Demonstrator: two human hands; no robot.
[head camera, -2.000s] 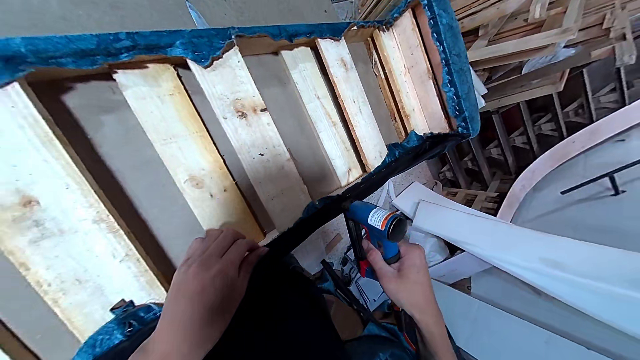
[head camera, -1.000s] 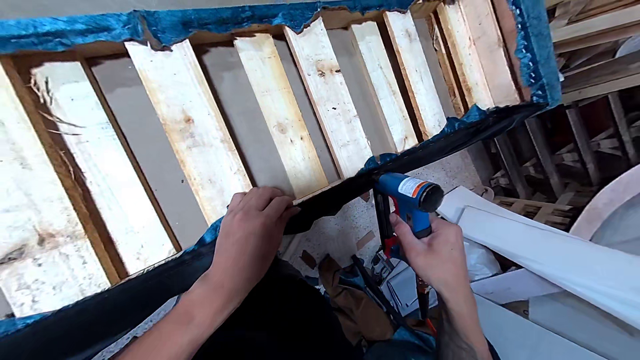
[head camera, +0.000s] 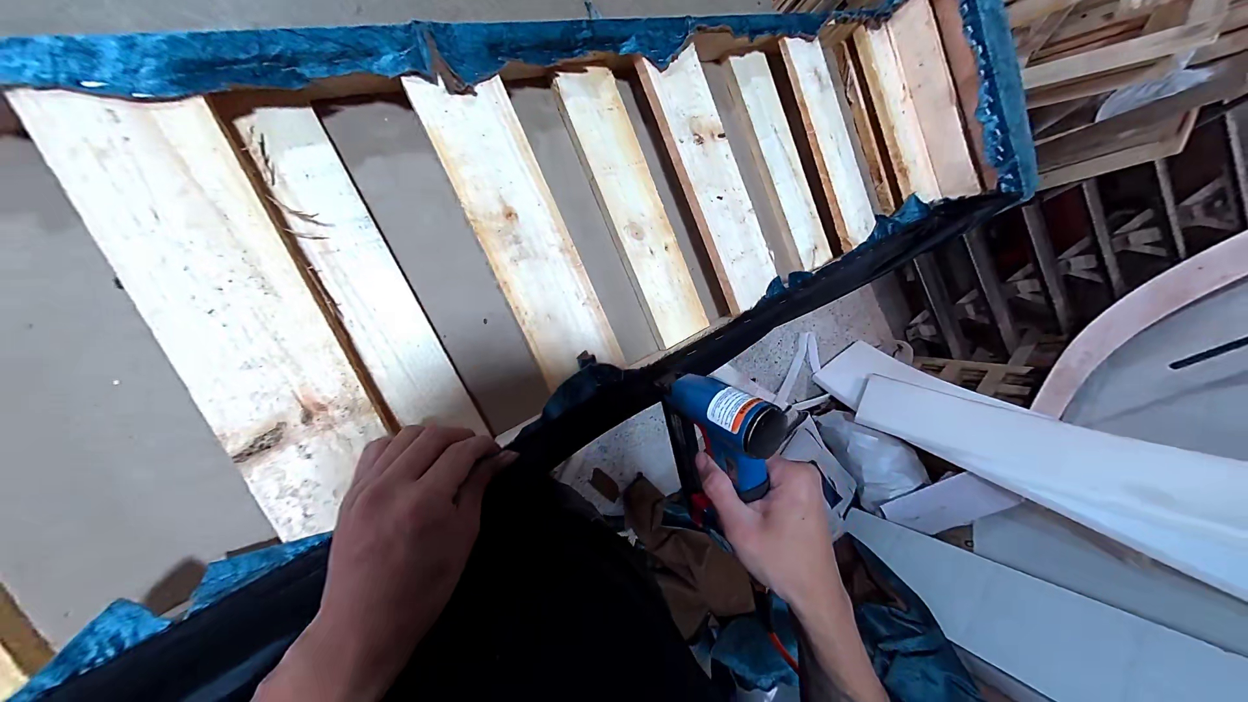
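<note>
A wooden slatted furniture frame (head camera: 526, 224) lies bottom up, its edges wrapped in blue velvet fabric (head camera: 322, 54). Black lining fabric (head camera: 595, 414) runs along the near edge and hangs down toward me. My left hand (head camera: 414, 507) grips this fabric at the near rail, fingers curled over the edge. In my right hand (head camera: 770, 517) is a blue pneumatic staple gun (head camera: 726, 424), its nose against the black strip on the rail, right of my left hand. Whether the trigger is pressed cannot be told.
White boards (head camera: 1053, 458) and a clear plastic bag (head camera: 868, 458) lie at the right, by a curved panel (head camera: 1150, 312). Scrap wood (head camera: 1121, 68) is piled at the upper right. Brown and blue cloth scraps (head camera: 682, 565) lie below the staple gun.
My left hand has moved left along the near rail and now grips the black fabric farther from the right corner. The staple gun has also moved left along the rail, still in my right hand.
</note>
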